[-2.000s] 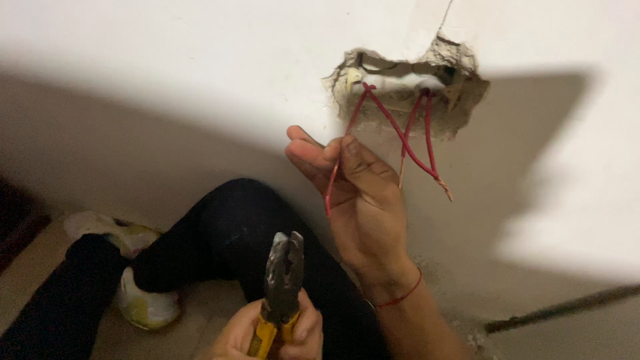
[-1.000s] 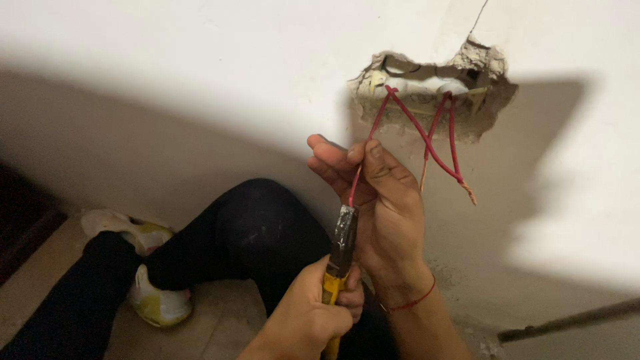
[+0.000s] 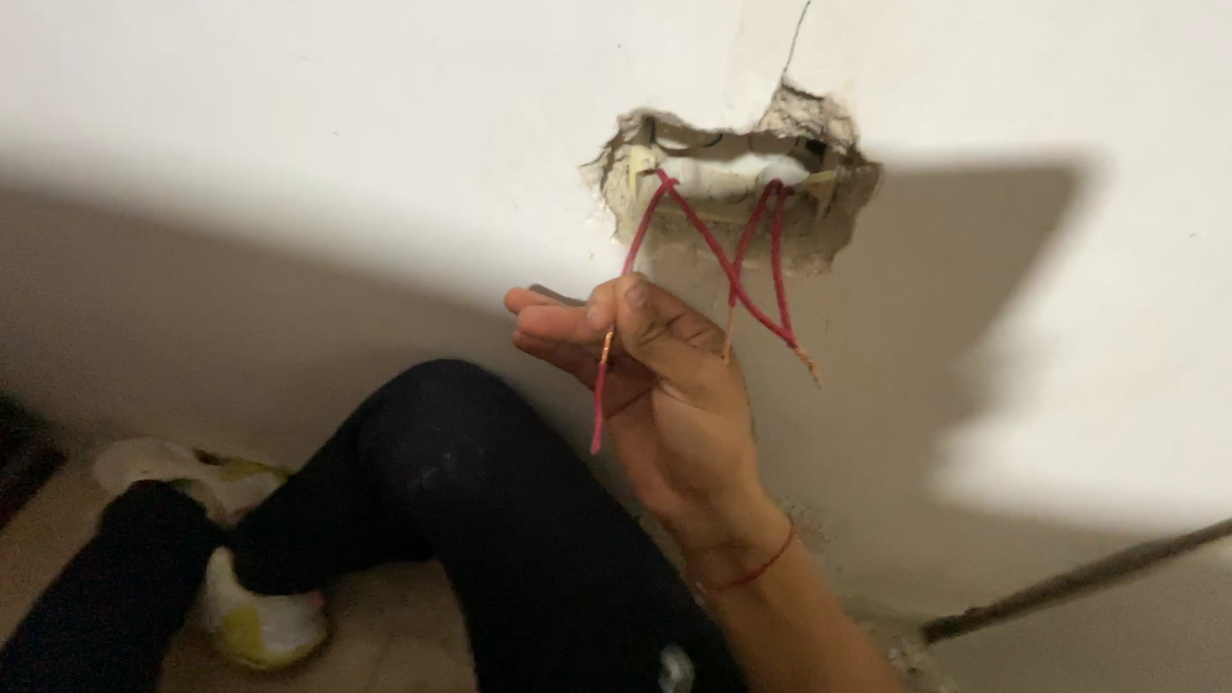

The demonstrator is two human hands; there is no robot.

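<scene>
My right hand (image 3: 679, 395), palm toward me, pinches a red insulated wire (image 3: 643, 236) between thumb and forefinger. Just below the fingertips a short length of bare copper (image 3: 607, 344) shows, with a loose-looking piece of red insulation (image 3: 599, 409) on its end. Beside the hand hang more red wires (image 3: 712, 241); two meet at a twisted bare copper end (image 3: 807, 364), and another ends in bare copper (image 3: 729, 332). All come from a rough hole (image 3: 837, 226) in the wall around a whitish box or conduit. A blurred shiny thing (image 3: 677, 669), perhaps the pliers' tip, shows low down. My left hand is out of view.
The white wall (image 3: 433, 115) fills the upper view, with a crack above the hole and a large shadow across it. My bent knee (image 3: 448, 414) in dark trousers is below left, with light-coloured shoes (image 3: 260, 616) on the floor. A dark rod or edge (image 3: 1068, 577) crosses at lower right.
My left hand, with the yellow-handled pliers closed on the wire a second ago, has left the view. Bare copper now shows between the insulation and its end piece.
</scene>
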